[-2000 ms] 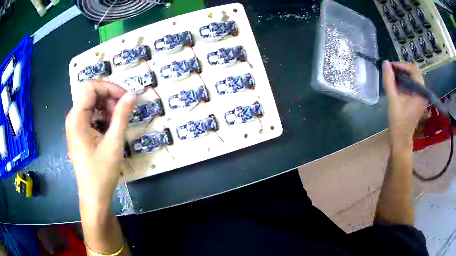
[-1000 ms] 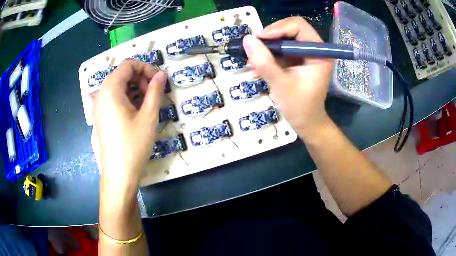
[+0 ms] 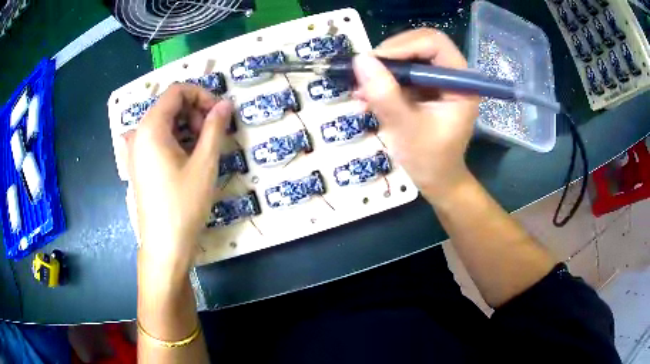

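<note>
A cream fixture plate (image 3: 285, 226) lies on the bench, bearing rows of small black-and-silver circuit-board assemblies (image 3: 294, 190) with thin reddish wires. My right hand (image 3: 424, 106) grips a dark soldering iron (image 3: 449, 77) level over the plate; its tip points left at an assembly in the top row (image 3: 257, 65). Whether the tip touches it is unclear. My left hand (image 3: 178, 149) is over the plate's left side, thumb and forefinger close together, hiding some assemblies. Whether it pinches a fine wire cannot be seen.
A clear tub (image 3: 543, 138) with silvery bits stands right of the plate. Beyond it is a second tray (image 3: 606, 99) of dark parts. A round wire fan guard (image 3: 174, 15) is behind. A blue tray (image 3: 50, 206) with white parts and a yellow-and-black item (image 3: 46, 269) are left.
Since two seconds ago, the iron has moved left from the tub to the plate's top row, and my left hand shifted slightly right in view. In the last second both hands barely moved.
</note>
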